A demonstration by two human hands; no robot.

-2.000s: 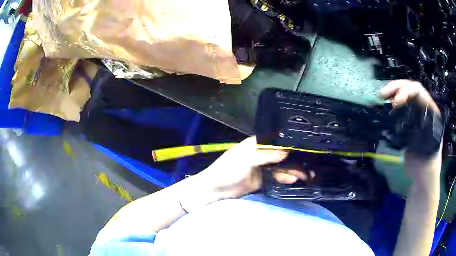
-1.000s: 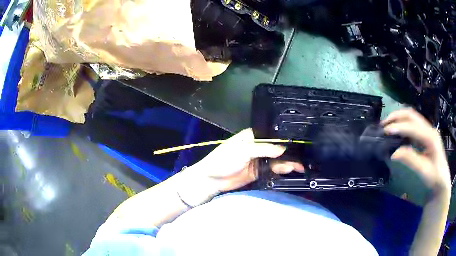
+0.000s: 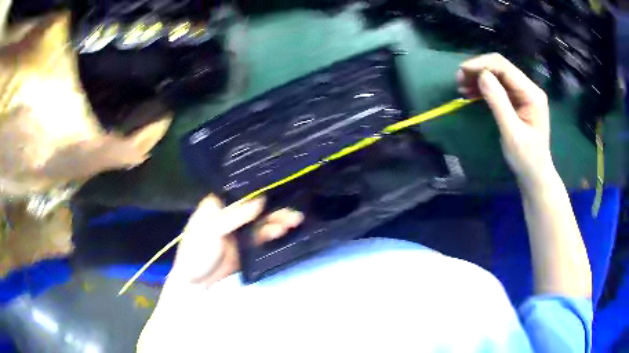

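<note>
The black socket housing (image 3: 303, 120) is held over my lap at the table's near edge, tilted with its right end farther away. The frame is motion-blurred. My left hand (image 3: 224, 238) grips the housing's left end, with fingertips showing inside it. A yellow earth wire (image 3: 345, 148) runs slantwise across the housing. Its left end trails past my left hand, which lies against it. My right hand (image 3: 493, 89) pinches the wire's right end off the housing's far right side. A squarish black part with a light edge sits at the housing's right end.
Crumpled brown paper (image 3: 48, 110) lies at the left. Black parts with gold-coloured metal (image 3: 141, 34) are at the far left of the green table (image 3: 290, 34). A blurred pile of black inserts (image 3: 517, 34) covers the far right. Blue bin surfaces (image 3: 552, 227) show at the right.
The view has shifted. The housing is now tilted and farther left in the picture. My right hand has left the housing's right part and now holds the wire stretched out to the upper right.
</note>
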